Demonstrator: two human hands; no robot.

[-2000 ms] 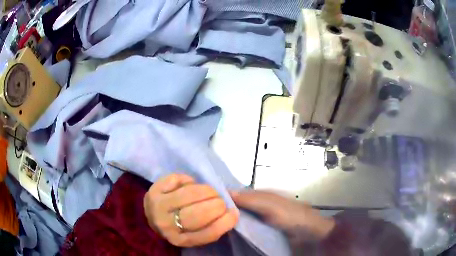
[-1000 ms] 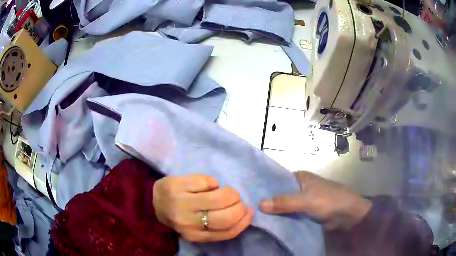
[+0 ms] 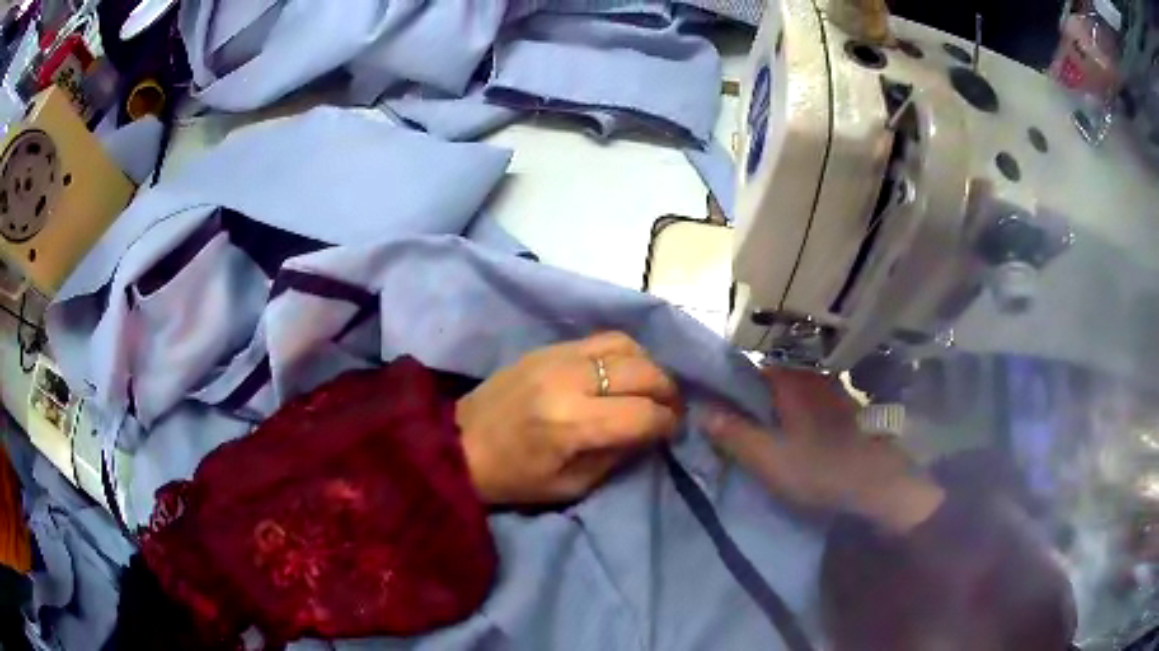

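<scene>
The light blue garment cloth (image 3: 508, 299) spreads from the left of the table to the sewing machine (image 3: 826, 178) and down over the front edge. A dark tape-like line (image 3: 731, 547) runs along it at the bottom. My left hand (image 3: 578, 417), with a ring, grips the cloth near the middle, its fingertips pinched. My right hand (image 3: 813, 445) holds the cloth beside it, just below the needle area; its fingers are partly blurred. The presser foot and needle are mostly hidden behind the machine head and my right hand.
Loose blue cut pieces (image 3: 604, 70) lie behind the work. Another cream machine (image 3: 51, 191) stands at the left. A pink-labelled bottle (image 3: 1087, 51) is at the back right. A blurred, lit phone-like screen (image 3: 1036, 413) shows at the right.
Both hands have moved up toward the machine with the cloth. The cloth now covers much of the needle plate, and a dark line shows along it below my hands.
</scene>
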